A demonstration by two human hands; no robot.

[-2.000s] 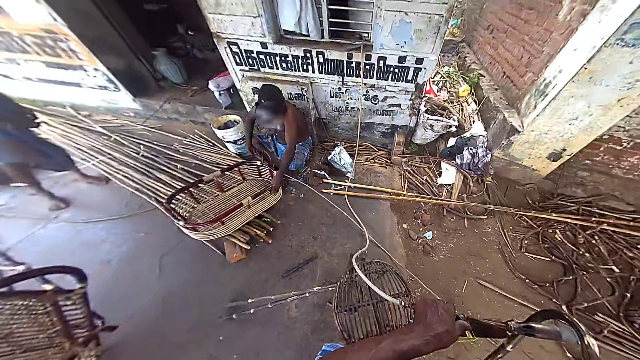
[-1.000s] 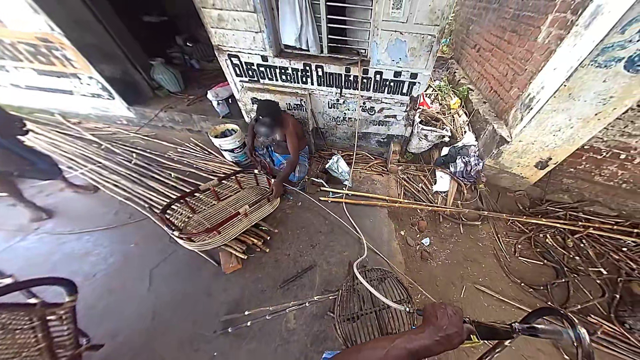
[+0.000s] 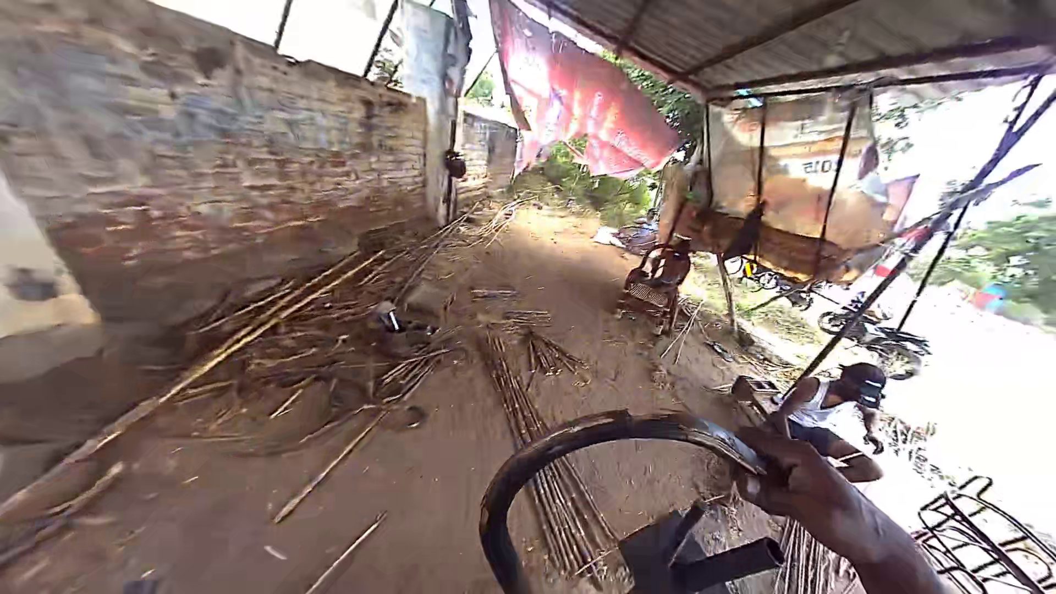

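Observation:
My right hand (image 3: 792, 478) reaches in from the lower right and is closed around the end of a thick, dark bent cane (image 3: 627, 425). The cane arches leftward from the hand and curves down past the bottom edge. Under the arch, to the left of my forearm, stands a dark metal fixture (image 3: 685, 553) with a short tube; its lower part is cut off by the frame. A long bundle of thin canes (image 3: 536, 445) lies on the dirt behind the arch. My left hand is out of view.
A brick wall (image 3: 247, 157) runs along the left, with heaped cane pieces (image 3: 330, 355) at its foot. Another person (image 3: 833, 412) sits at the right, near bent metal-like frames (image 3: 973, 536). A cane chair (image 3: 656, 285) and parked motorcycles (image 3: 879, 334) are farther back.
The view has swung far round, from the painted wall and basket worker to the brick wall and canopy. My right hand on the bent cane has come into view.

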